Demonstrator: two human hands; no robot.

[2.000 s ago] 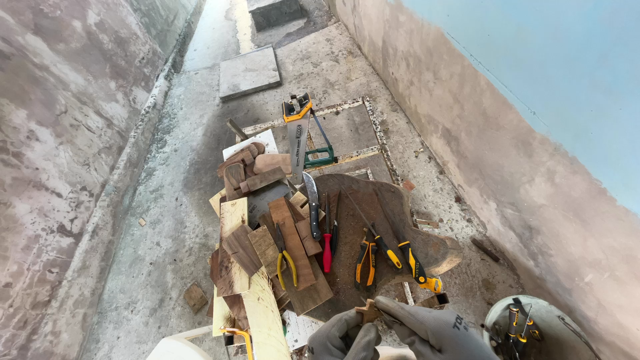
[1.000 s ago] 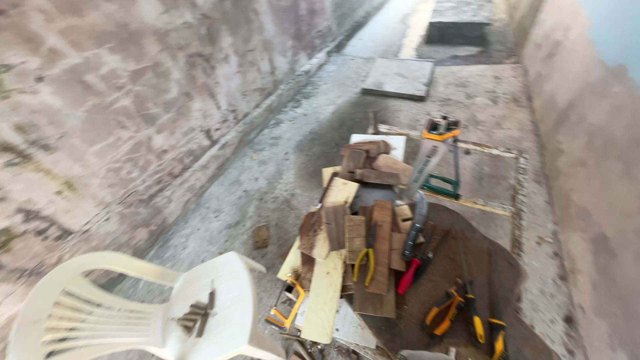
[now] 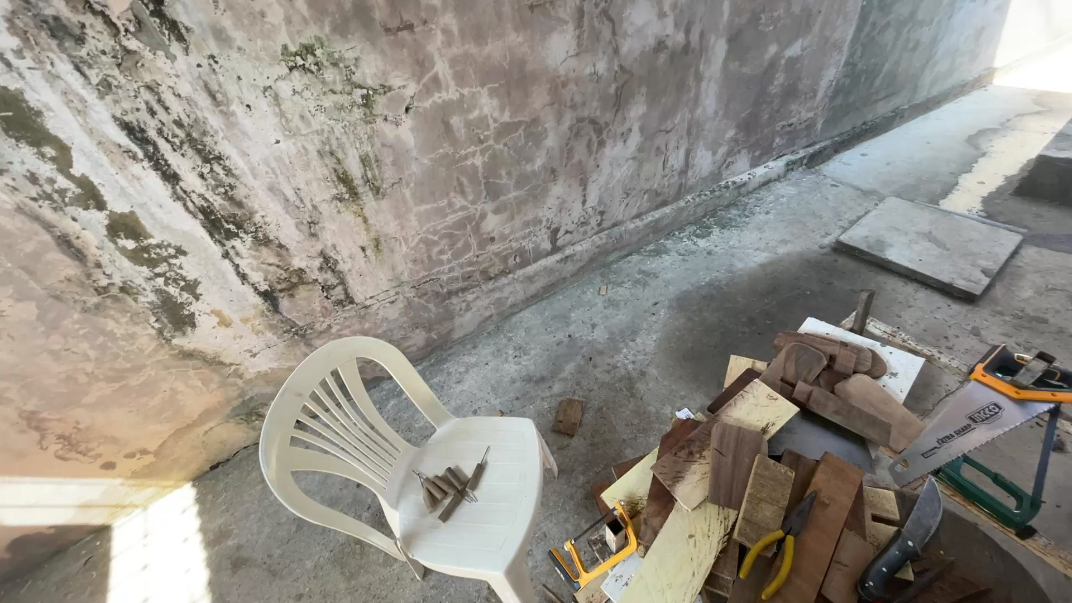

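Observation:
Neither of my hands shows in the head view now. A white plastic armchair (image 3: pixel 477 511) stands at the lower centre, with several small wooden pieces (image 3: pixel 448 490) and thin pointed metal bits lying on its seat. To its right is a pile of wooden boards and offcuts (image 3: pixel 737 465). Yellow-handled pliers (image 3: pixel 777 548) rest on the boards, and a black-handled knife (image 3: pixel 903 540) lies beside them. A hand saw (image 3: pixel 963 427) with an orange and black handle leans near a green-handled hacksaw (image 3: pixel 997 494). A small yellow-framed saw (image 3: pixel 595 548) is between chair and pile.
A stained, peeling wall (image 3: pixel 502 167) runs along the left and back. A square concrete slab (image 3: pixel 931 244) lies on the floor at the right. One small wood block (image 3: pixel 568 416) sits on the concrete floor between chair and pile.
The view has swung far to the left. Two seconds ago both gloved hands were at the bottom holding a small brown piece; now they are out of view.

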